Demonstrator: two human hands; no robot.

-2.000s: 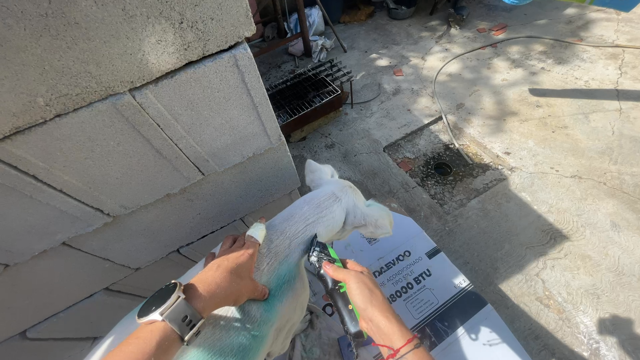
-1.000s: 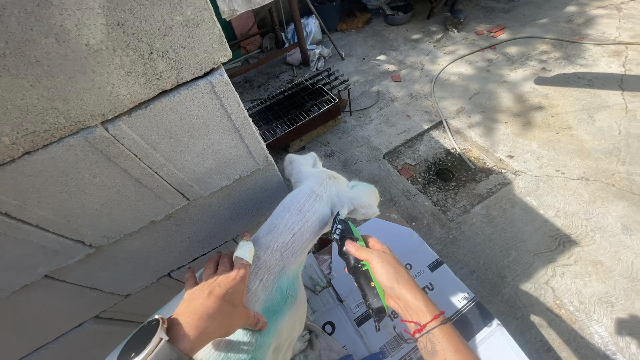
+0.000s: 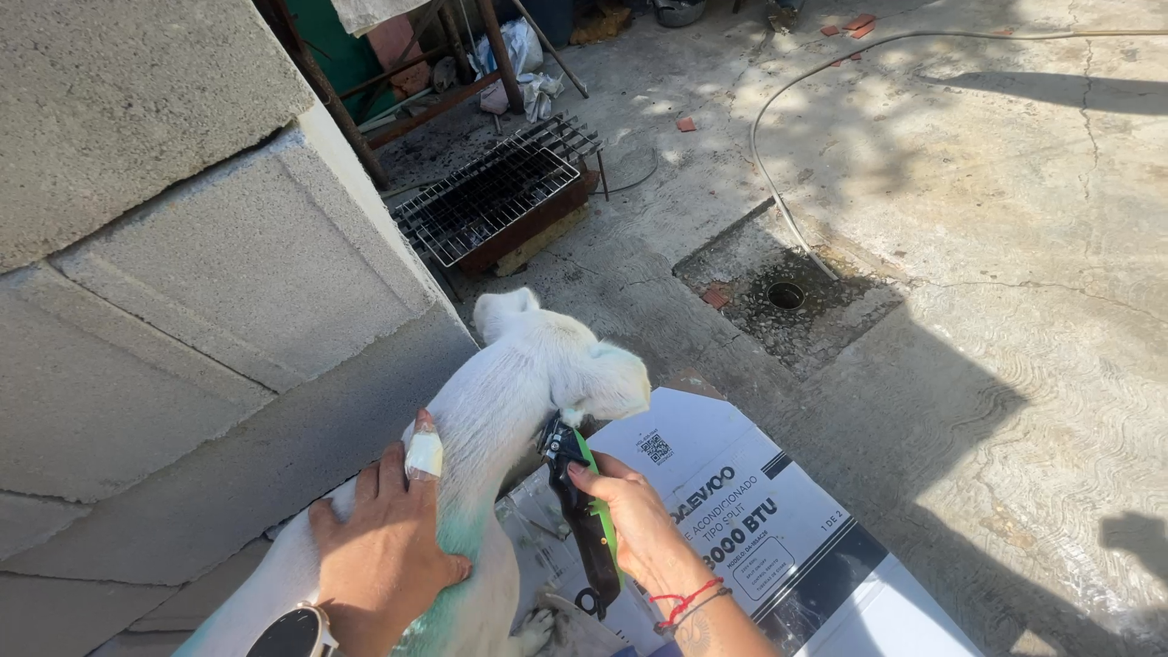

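Observation:
A white dog (image 3: 493, 392) with green-blue tinted fur on its side faces away from me; its muzzle is hidden. My left hand (image 3: 388, 529), with a white wrap on one finger and a watch at the wrist, lies spread on the dog's back. My right hand (image 3: 630, 516), with red and dark cords at the wrist, grips a black and green hair clipper (image 3: 584, 520). The clipper's head touches or nearly touches the fur at the side of the neck, just below the right ear. Printed white cardboard (image 3: 730, 474) lies under the dog.
A concrete block wall (image 3: 228, 246) rises at the left. Beyond it a charcoal grill (image 3: 497, 196) stands on the concrete floor, near a rusty metal frame (image 3: 506, 55). A hose (image 3: 766, 109) runs to a floor drain (image 3: 786, 294) at the right.
The dog's head has shifted against the wall and cardboard. The clipper, held in my right hand throughout, has moved from lower on the neck to just below the ear.

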